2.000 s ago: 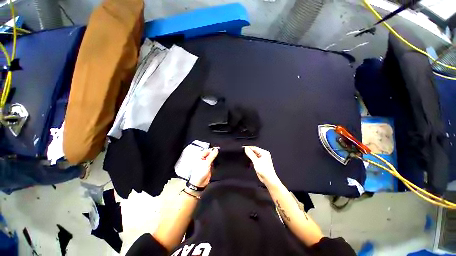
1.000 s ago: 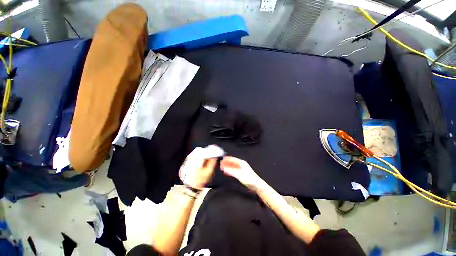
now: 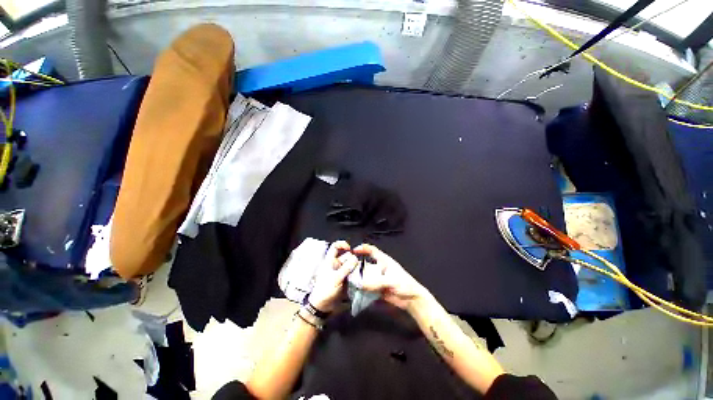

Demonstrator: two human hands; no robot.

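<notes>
My left hand [image 3: 334,275] and my right hand [image 3: 383,277] meet at the table's front edge, fingertips close together. Between them a small light grey piece [image 3: 361,297] hangs down from the fingers of my right hand. My left fingertips are pinched at the same spot; what they grip is too small to tell. A stack of small light pieces [image 3: 303,269] lies beside and partly under my left hand. A loose heap of small black pieces [image 3: 371,211] lies on the dark table beyond my hands, with a small white piece [image 3: 327,178] at its upper left.
Grey cut panels [image 3: 262,148] and black panels [image 3: 234,269] lie at left, beside a brown sleeve board [image 3: 176,141]. A blue block [image 3: 313,66] stands at the back edge. The iron [image 3: 524,238] is at right, by its blue rest [image 3: 594,226]. A dark board [image 3: 649,180] stands far right.
My hands were apart holding a dark piece, then came together. The light grey piece now shows hanging between them. The view has tilted up slightly.
</notes>
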